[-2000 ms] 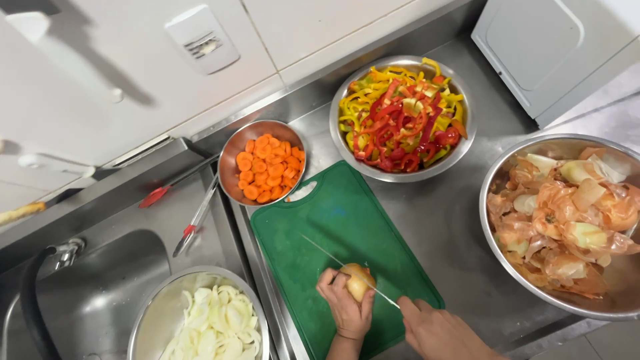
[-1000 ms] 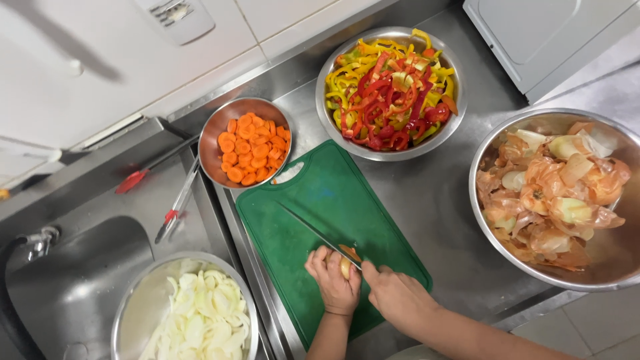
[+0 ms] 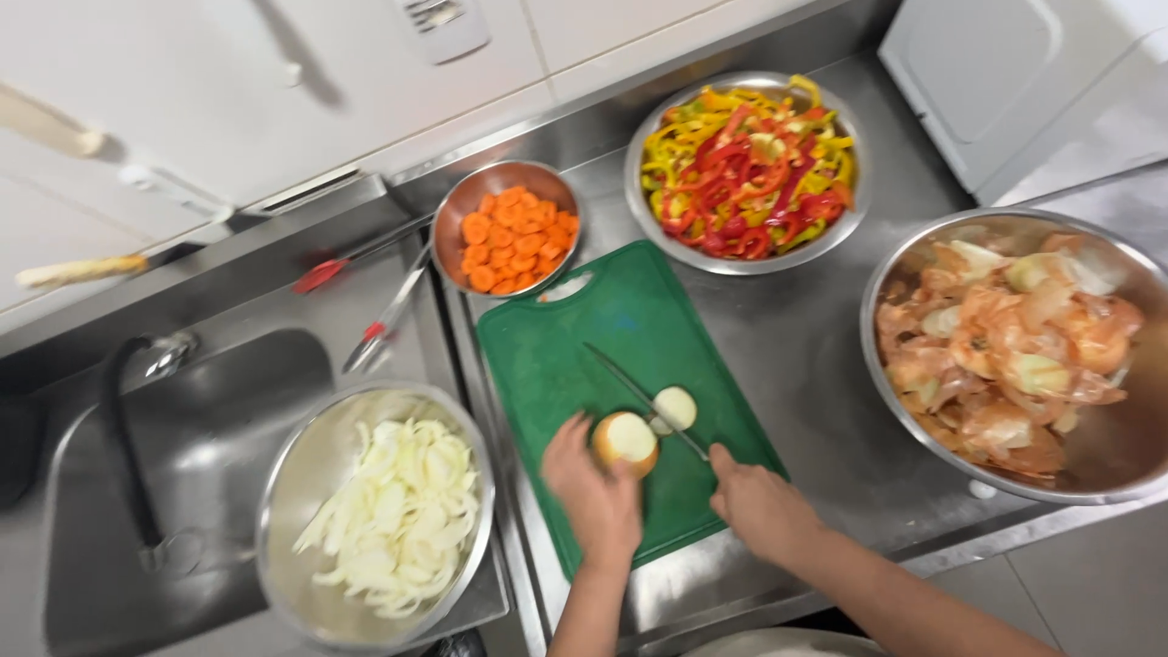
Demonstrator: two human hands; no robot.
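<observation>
On the green cutting board [image 3: 593, 365] my left hand [image 3: 598, 497] rests its fingers around an unpeeled onion [image 3: 627, 442], whose pale cut face points up. A kitchen knife [image 3: 630, 383] is gripped by its handle in my right hand [image 3: 762, 502]; its blade lies slantwise over the board, right of the onion. A round onion slice [image 3: 676, 408] lies under or beside the blade, with a smaller pale piece partly hidden by it.
A bowl of sliced onion [image 3: 411, 520] stands at left, by the sink [image 3: 210, 484]. Beyond the board are a carrot bowl [image 3: 511, 242] and a bowl of pepper strips [image 3: 748, 173]. Onion skins fill a large bowl [image 3: 1013, 347] at right. Red-tipped tongs [image 3: 388, 319] lie near the carrots.
The onion now shows a flat cut face, and a slice lies on the board. The knife has moved away from the onion, to its right.
</observation>
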